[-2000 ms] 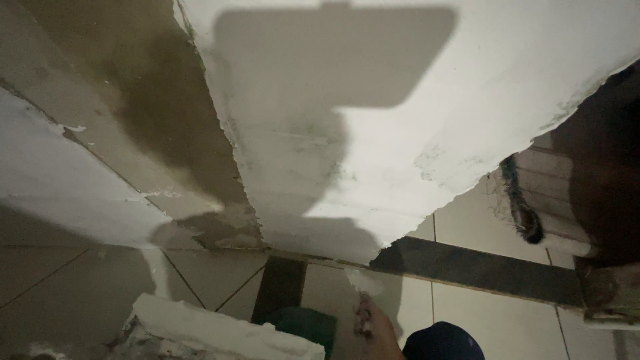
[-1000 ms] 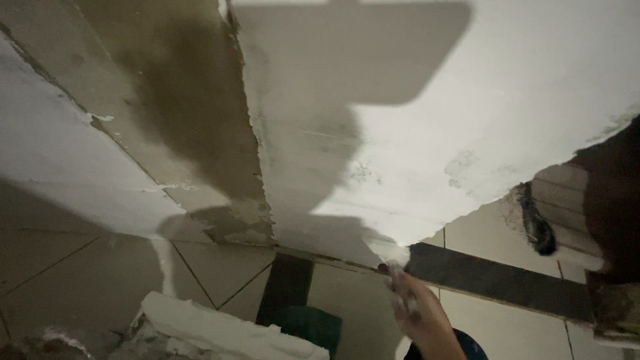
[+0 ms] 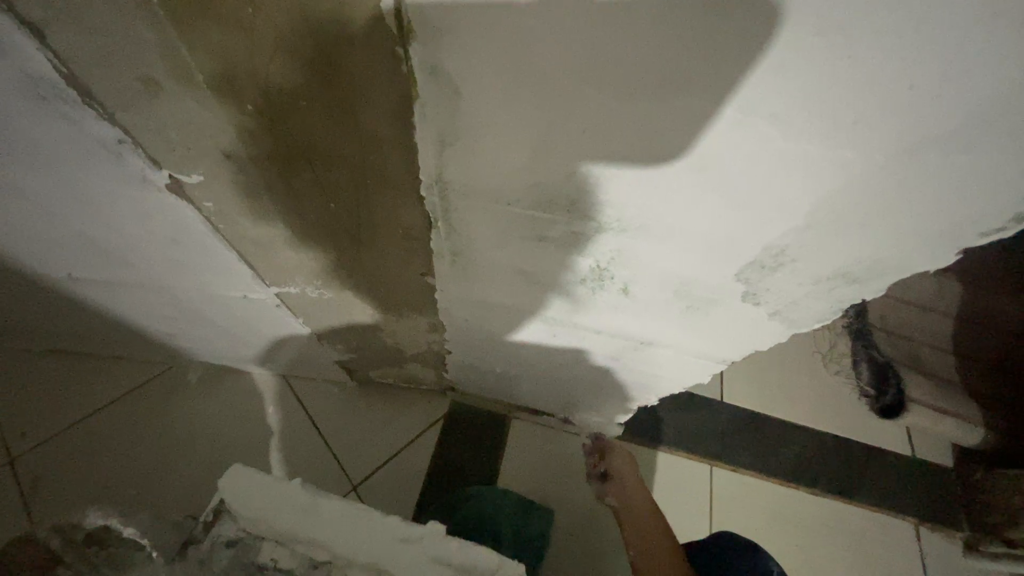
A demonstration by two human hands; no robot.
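My right hand [image 3: 610, 470] reaches up from the lower right, at the base of a white plastered wall [image 3: 688, 264]. Its fingers are closed on a small hand tool, seemingly a putty knife, whose pale blade [image 3: 598, 426] lies against the wall's bottom corner; its outline is hard to tell from the plaster. White residue marks the fingers. My left hand is not in view. Left of the white plaster runs a bare brown-grey strip [image 3: 352, 200] with ragged edges. My shadow falls across both surfaces.
A white, plaster-coated block or board [image 3: 360, 520] lies at the lower left, beside a dark green object [image 3: 504, 520]. Dark strips [image 3: 784, 448] cross the tiled floor [image 3: 120, 432]. Right of the wall are a black bristly object [image 3: 876, 368] and dark reddish-brown material [image 3: 992, 344]. Dark blue cloth [image 3: 732, 554] shows below.
My right hand has moved up toward the wall's base since two seconds ago, with the tool in it. More of the forearm shows than at first.
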